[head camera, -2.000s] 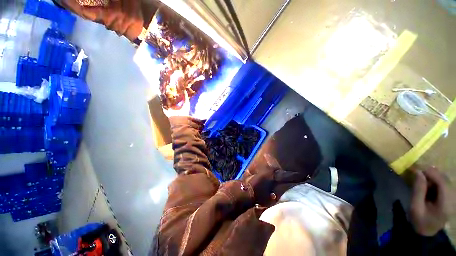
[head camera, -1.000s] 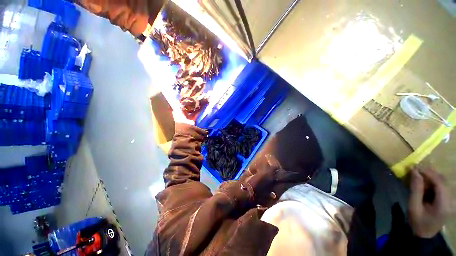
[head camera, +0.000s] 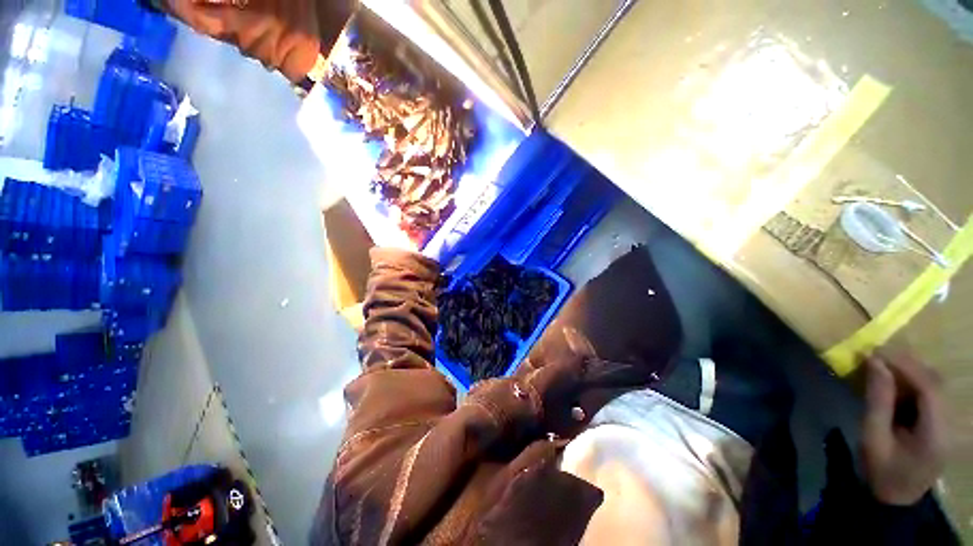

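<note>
My left hand (head camera: 409,237) is at the near end of the raised blue bin (head camera: 485,160). Glare and the bin wall largely hide it, so its grip cannot be told. My brown sleeve leads up to it. Tan and dark figures (head camera: 421,133) are heaped in the bright-lit bin. My right hand (head camera: 905,429) is at the bench's near edge on the right, slightly blurred. Its fingers are curled, with a gap to the thumb, and no part shows in it. The low blue crate (head camera: 466,375) below the bin holds black soft parts (head camera: 493,315).
The tan bench (head camera: 683,160) has yellow tape strips (head camera: 816,176), a small clear dish (head camera: 873,227) and thin white sticks (head camera: 926,247). A cardboard box (head camera: 344,256) stands beside the bin. Another person's orange-brown sleeve (head camera: 261,32) is at upper left. Stacked blue crates (head camera: 155,203) stand far left.
The view shifts slightly. My left hand stays at the bin's near end, now less visible than two seconds ago. My right hand stays at the bench edge.
</note>
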